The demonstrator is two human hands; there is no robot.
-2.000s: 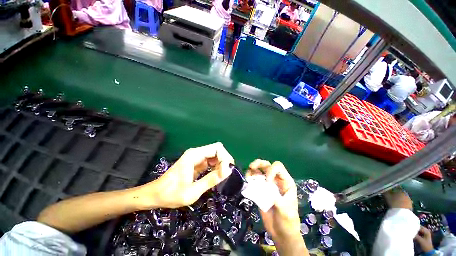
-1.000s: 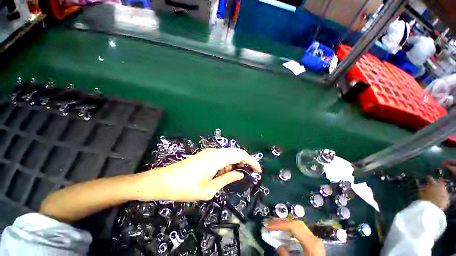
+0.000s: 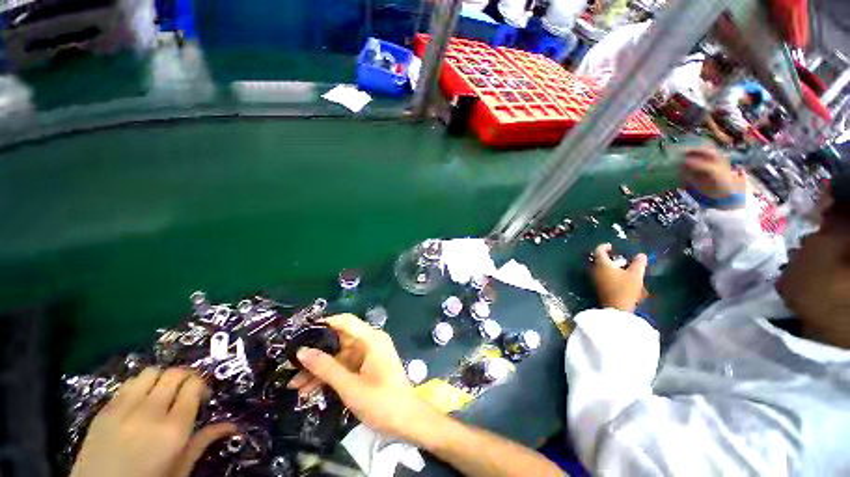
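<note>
A heap of small black pieces with shiny metal fittings [image 3: 224, 349] lies at the lower left. My right hand [image 3: 363, 368] is at the heap's right edge, with a dark rounded black piece [image 3: 314, 341] between thumb and fingers. My left hand [image 3: 144, 424] is over the heap's near left part, palm down with curled fingers; whether it holds anything is hidden. A crumpled white cloth [image 3: 382, 455] lies just below my right wrist. Round metal-topped parts [image 3: 452, 306] stand loose right of my right hand, some by a yellow sheet [image 3: 447, 393].
A clear round dispenser [image 3: 419, 268] and white paper [image 3: 466, 259] are beyond the round parts. A slanting metal post [image 3: 596, 121] rises behind. A red tray [image 3: 522, 93] and blue bin [image 3: 384, 70] are at the far side. A co-worker in white [image 3: 652, 382] works close at right.
The view has swung right; the black tray has mostly left it. My right hand has left the white cloth and now holds a black piece. My left hand has moved to the heap's near left.
</note>
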